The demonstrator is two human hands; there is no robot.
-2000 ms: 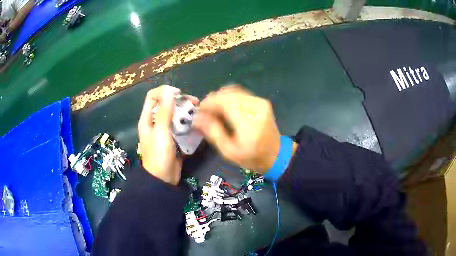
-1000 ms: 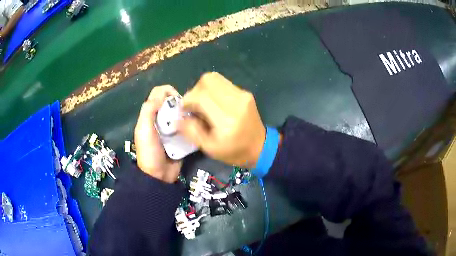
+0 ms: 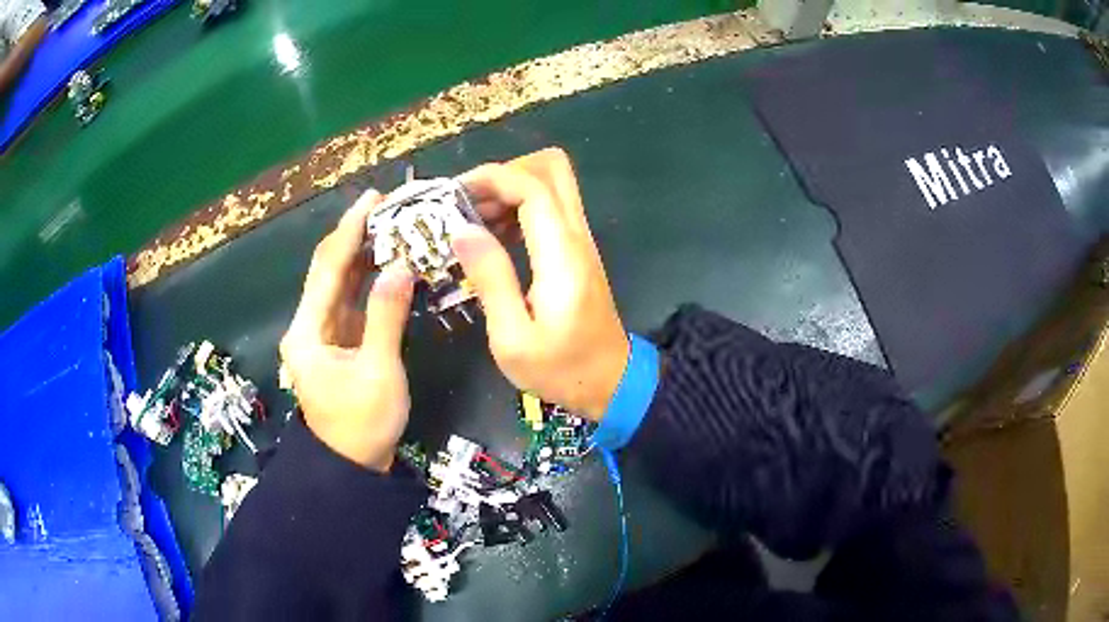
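A white housing (image 3: pixel 426 231) is held up in front of me, its open side facing me, with white inserts and small metal parts showing inside. My left hand (image 3: pixel 353 334) holds it from the left, thumb on its lower edge. My right hand (image 3: pixel 535 280), with a blue strap (image 3: pixel 630 391) at the wrist, holds it from the right, thumb on the parts inside. Thin metal pins stick out below the housing. The fingers behind it are partly hidden.
Wired units with green boards lie on the dark bench at left (image 3: pixel 201 407) and below my hands (image 3: pixel 468 486). Blue plastic sheets (image 3: pixel 61 450) stand at left. A rusty rail (image 3: pixel 487 103) borders the green belt. A black "Mitra" mat (image 3: pixel 924 231) and a cardboard box (image 3: pixel 1009 486) are at right.
The housing has been turned from its smooth face with holes to its open inner side. My right hand has stopped working over the face and now grips the housing's right side.
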